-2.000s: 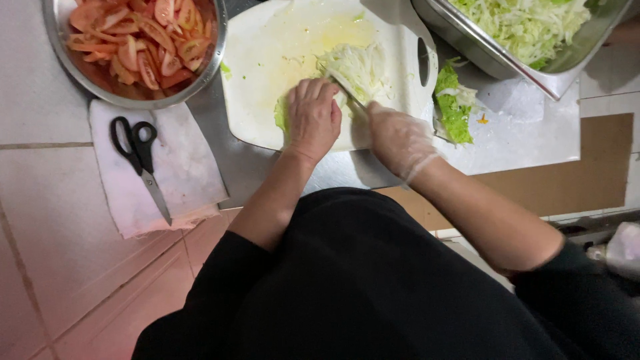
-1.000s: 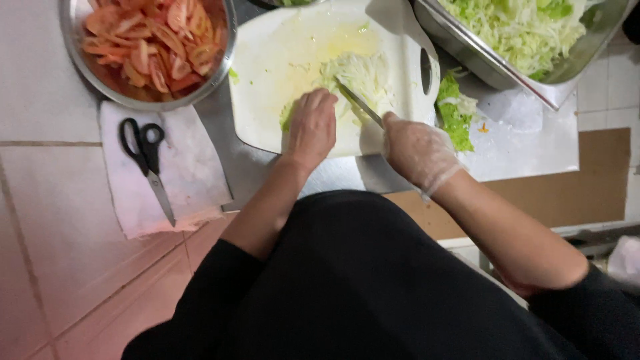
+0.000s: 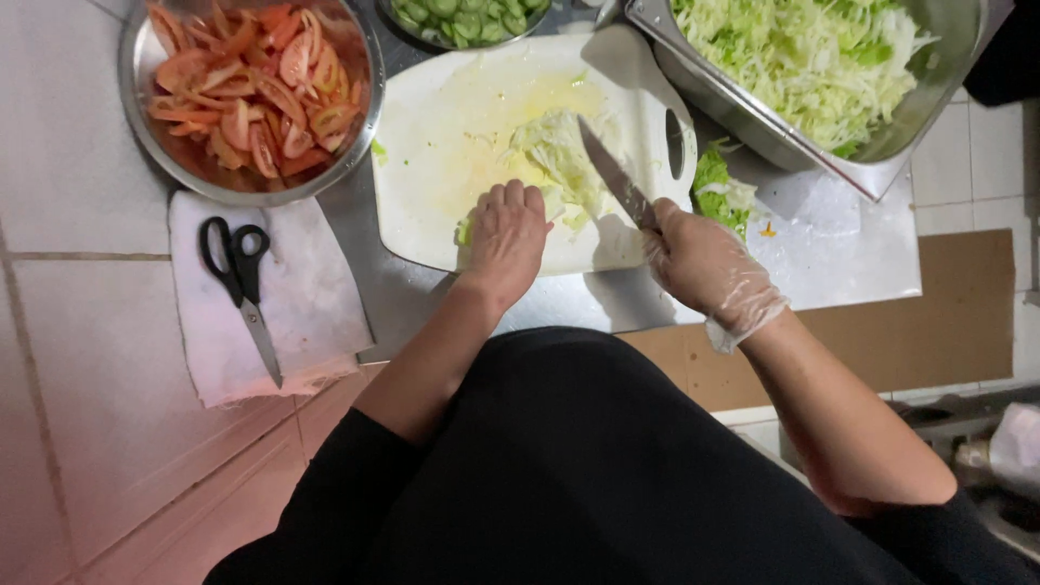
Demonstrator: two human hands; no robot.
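Observation:
My left hand (image 3: 510, 236) is bare and presses down on a piece of lettuce at the near edge of the white plastic cutting board (image 3: 439, 106); most of that piece is hidden under the palm and fingers. In a clear disposable glove, my right hand (image 3: 707, 260) grips a kitchen knife (image 3: 611, 172) by its handle. The blade points up and left over the board, beside a small pile of shredded lettuce (image 3: 561, 154). Just right of the board lie loose green lettuce leaves (image 3: 721, 191).
A steel bowl of sliced tomatoes (image 3: 260, 97) stands at the left, above black-handled scissors (image 3: 244, 276) on a white cloth (image 3: 317, 284). Behind the board is a bowl of sliced cucumbers (image 3: 463, 18). A deep steel pan (image 3: 764, 110) of shredded lettuce stands at the back right.
The knife has moved away from my left hand; its blade now stands over the right side of the board. My right hand has shifted right and nearer to me. The cucumber bowl shows more fully.

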